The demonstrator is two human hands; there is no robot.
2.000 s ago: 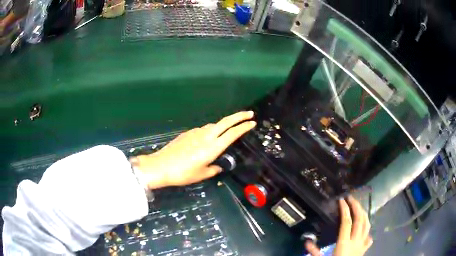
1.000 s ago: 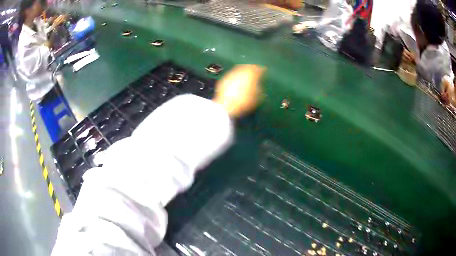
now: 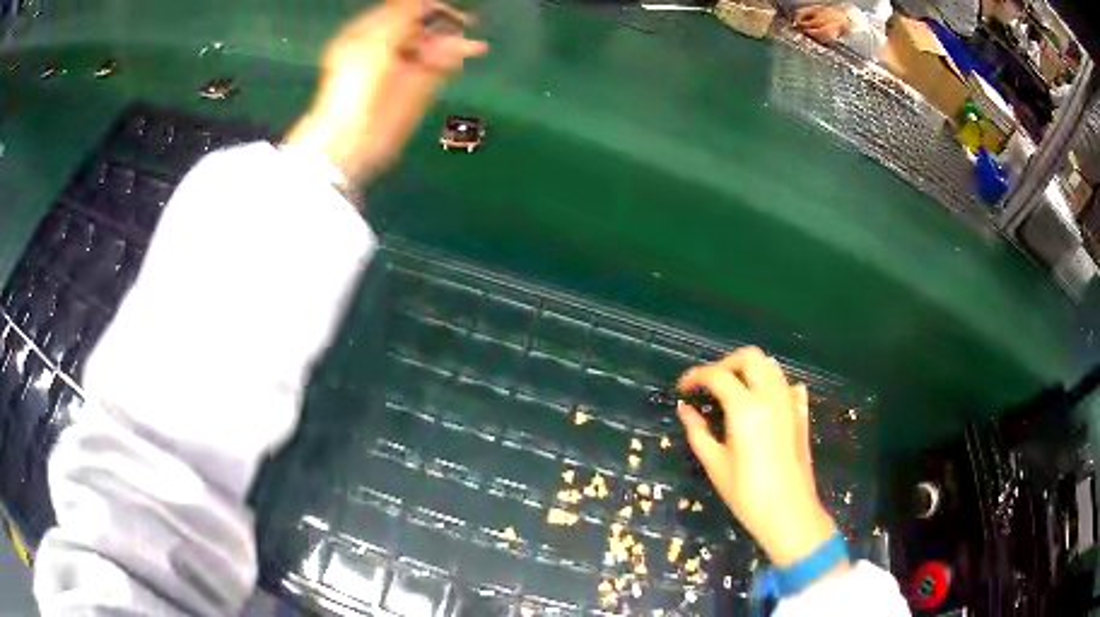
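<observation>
My left hand, blurred, is raised over the green mat at the upper left. Its fingers are closed around a small dark piece that looks like a watch housing. My right hand is over the right part of the clear blister tray, thumb and forefinger close together. Whether anything is between them cannot be told. Gold and silver small parts lie scattered in the tray. One watch housing lies on the mat right of my left wrist.
The black blister tray is at the left, partly behind my left sleeve. More small pieces lie on the mat at the upper left. The press fixture with its red button is at the lower right. Another person's hand shows at the top.
The view has swung from the press to the trays. My left hand has left the press, passed the black tray and risen over the mat. My right hand is now at the clear tray.
</observation>
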